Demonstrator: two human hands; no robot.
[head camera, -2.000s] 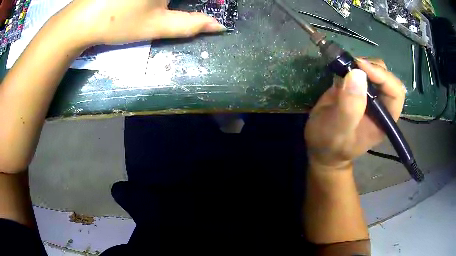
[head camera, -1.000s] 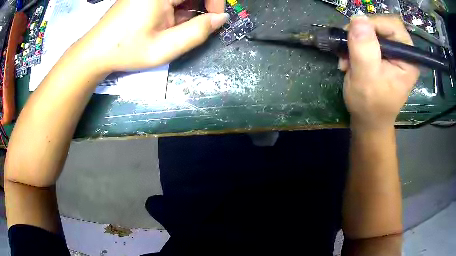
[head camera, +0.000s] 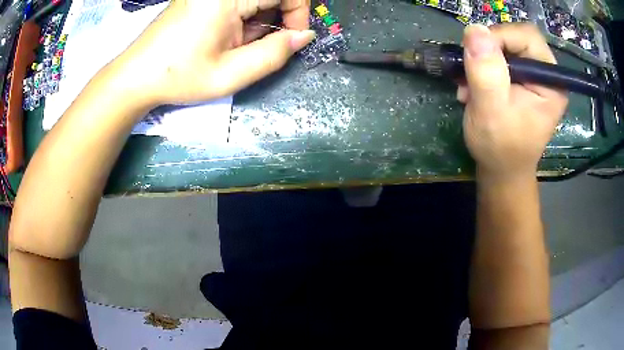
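Note:
A small dark circuit board (head camera: 323, 49) with yellow, green and red blocks along one edge lies on the green mat at the top centre. My left hand (head camera: 232, 51) is over its left side, thumb at the board's edge. A thin bright strand, perhaps solder wire (head camera: 268, 26), shows between the fingers; the top of the hand is cut off by the frame edge. My right hand (head camera: 510, 89) is closed around the black handle of the soldering iron (head camera: 445, 60). The iron's tip points left and is at the board's lower right edge; contact cannot be told.
A white paper sheet (head camera: 191, 117) lies under my left forearm. Boards with coloured blocks (head camera: 46, 72) and an orange-edged object (head camera: 18, 96) are at the left. More boards (head camera: 482, 10) and a clear parts tray (head camera: 571, 34) are at the back right. Thin rods (head camera: 596, 102) and a black cord lie at right.
The iron has swung from pointing up-left to lying nearly level, its tip now at the board. The strand and the board's coloured blocks have come into view. The camera view has shifted too.

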